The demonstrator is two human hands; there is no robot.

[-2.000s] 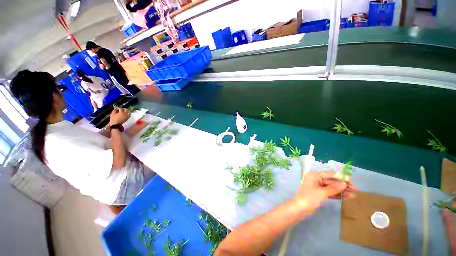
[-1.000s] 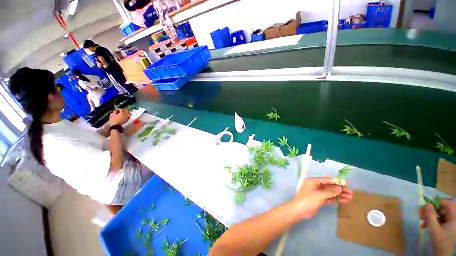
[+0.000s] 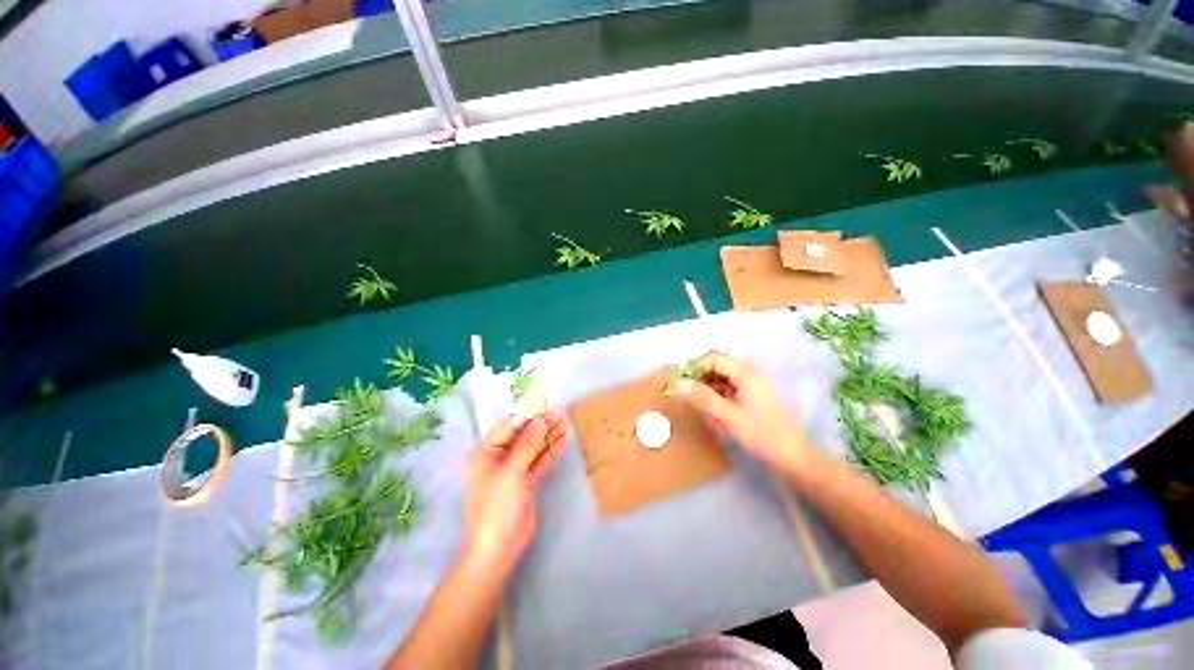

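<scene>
My left hand (image 3: 515,461) pinches a small green leaf piece (image 3: 524,384) upright, left of the brown cardboard pad (image 3: 615,461). My right hand (image 3: 731,397) pinches another small leaf piece (image 3: 681,380) over the pad's upper right part. The two pieces are apart. A white disc (image 3: 653,429) lies on the pad between the hands. A loose heap of stemmed leaves (image 3: 347,504) lies to the left. A second leaf pile (image 3: 901,412) lies to the right of the pad.
A tape roll (image 3: 197,465) and white squeeze bottle (image 3: 219,377) lie far left. Spare cardboard (image 3: 851,278) lies at the belt edge. Leaf sprigs (image 3: 657,221) lie spaced on the dark belt (image 3: 498,223). Another pad (image 3: 1097,353) and a blue stool (image 3: 1113,556) are at right.
The view has swung right, so the neighbouring worker at left is out of view. My right hand has come in over the pad with its leaf piece; my left still holds one.
</scene>
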